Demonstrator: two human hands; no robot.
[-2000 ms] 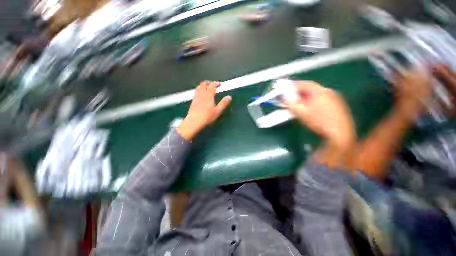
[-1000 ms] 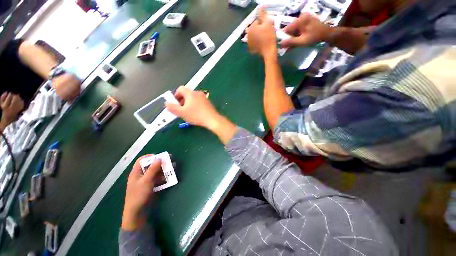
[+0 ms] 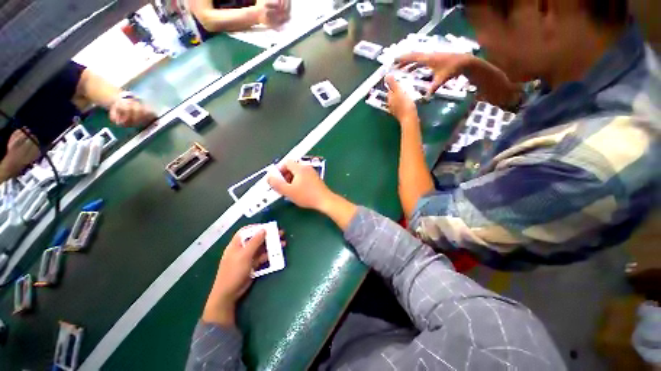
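My left hand (image 3: 235, 269) holds a small white part (image 3: 275, 250) low over the green bench top, thumb across its face. It looks like a white unit or front cover; its underside is hidden. My right hand (image 3: 303, 185) grips a white front cover (image 3: 262, 202) with a large see-through window, over the pale rail. A second white framed part (image 3: 319, 166) shows just beyond my right hand, with dark inside its frame. My fingers hide where the two parts meet, so I cannot tell if they touch.
The dark belt (image 3: 138, 246) carries spaced open units with blue batteries and white blocks. The pale rail (image 3: 174, 268) divides it from my bench. A person in a plaid shirt (image 3: 536, 174) handles white units at right. Other people's arms and a white pile (image 3: 54, 174) are across the belt.
The view has shifted, showing more of the far belt and the neighbour. Both hands still hold white parts. The second framed part now shows more clearly beside my right hand.
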